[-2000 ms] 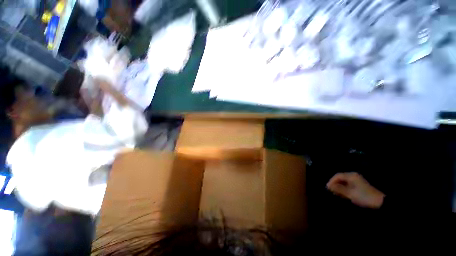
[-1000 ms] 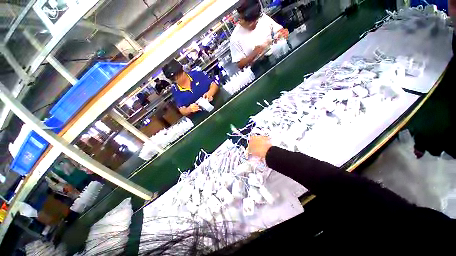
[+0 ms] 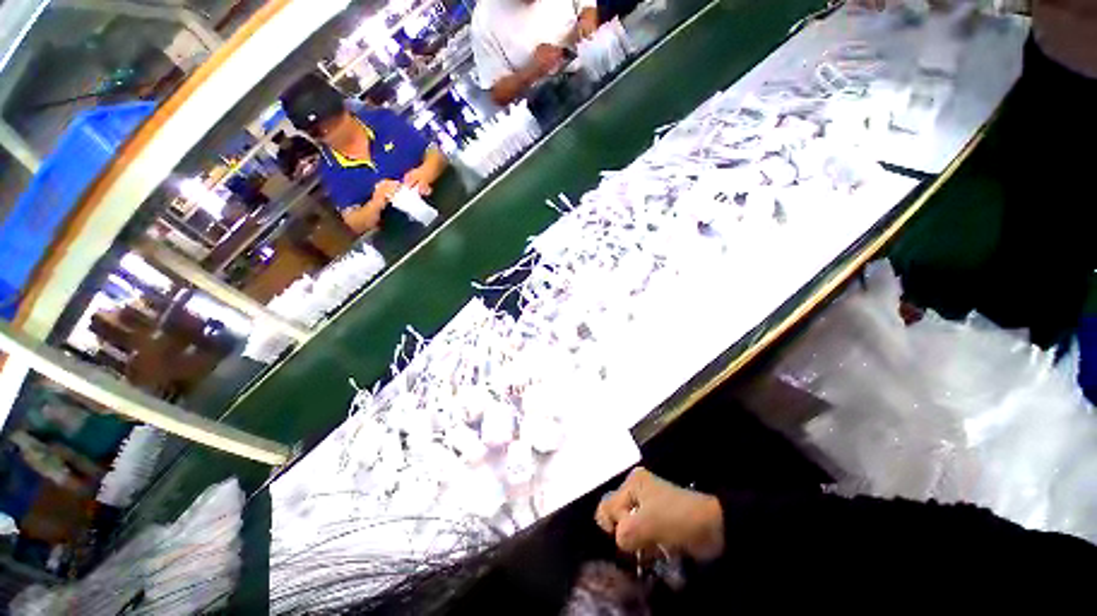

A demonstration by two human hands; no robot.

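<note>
White corded units [image 3: 481,421] lie in a large heap on white sheets [image 3: 710,349] along the green-topped bench, thin cords sticking out at its far edge. My right hand [image 3: 662,517], in a dark sleeve, is just off the bench's near edge at lower centre. Its fingers are curled shut on what looks like a clear, shiny bag [image 3: 659,563], mostly hidden; its contents cannot be made out. A blurred, skin-toned patch [image 3: 605,590] at the bottom edge may be my left hand; its fingers cannot be told.
A mass of cloudy clear bags [image 3: 962,421] lies at the right. The bench's near edge [image 3: 830,289] runs diagonally. A coworker in blue [image 3: 373,163] and one in white [image 3: 529,48] handle white parts opposite. A blue bin [image 3: 72,181] is at upper left. White stacked material [image 3: 181,554] is at lower left.
My right hand has come back from the heap to below the bench edge. The view has shifted, showing more of the bags at right. Earlier, the view faced an open brown carton.
</note>
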